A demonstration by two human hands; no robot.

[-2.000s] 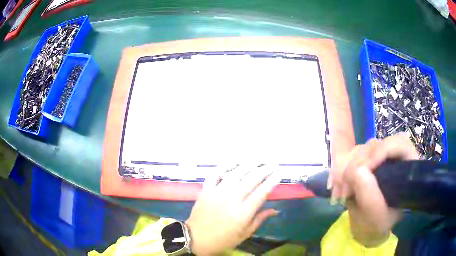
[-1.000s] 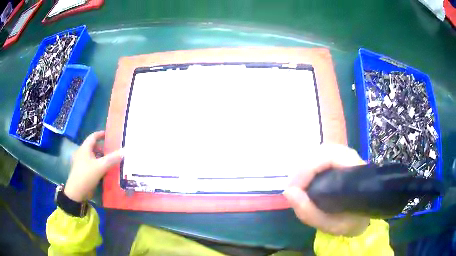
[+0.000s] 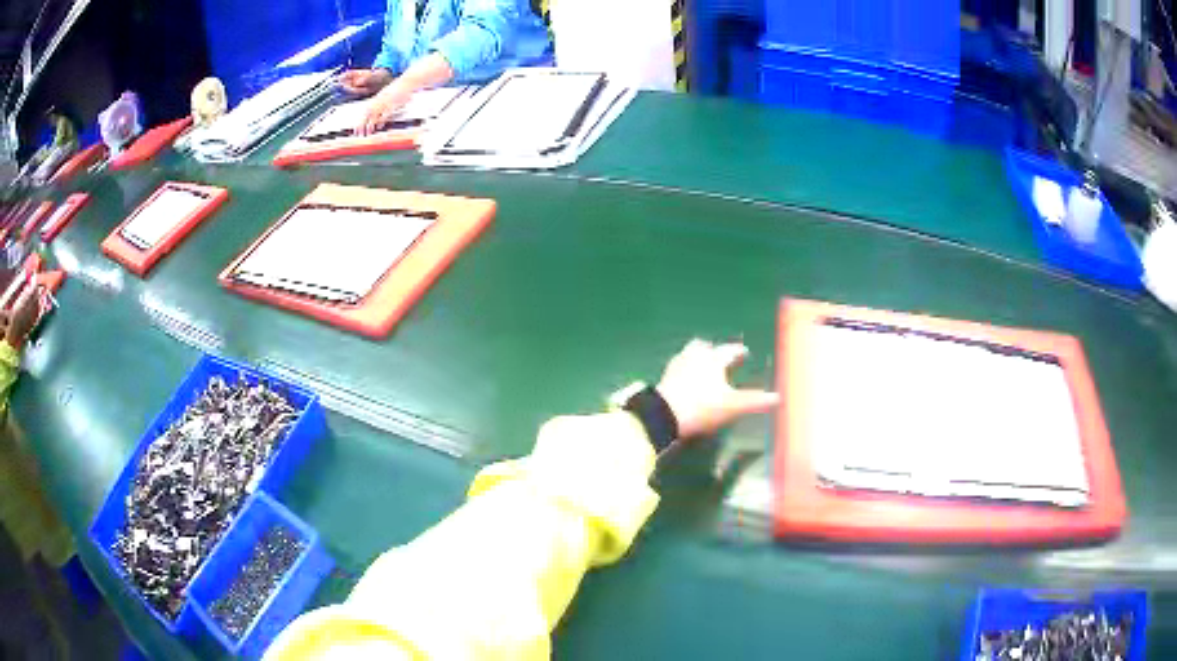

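Note:
A white panel (image 3: 949, 413) with dark edges lies on a red-orange foam pad (image 3: 929, 523) on the green bench at the right. My left hand (image 3: 710, 387) reaches out with its arm stretched, fingers apart, at the pad's left edge; its fingertips touch or nearly touch the pad. It holds nothing that I can see. My right hand and the screwdriver are not in view.
A large parts bin (image 3: 207, 478) and a small screw bin (image 3: 258, 581) stand lower left, another parts bin (image 3: 987, 607) at the bottom right. More padded panels (image 3: 342, 252) lie upper left. Across the bench a person's blue sleeves (image 3: 478, 45) and hands are over a panel.
The view has swung up and left. The padded panel is now farther away, at the right. My left hand has reached out to its left edge; my right hand and the screwdriver have left view.

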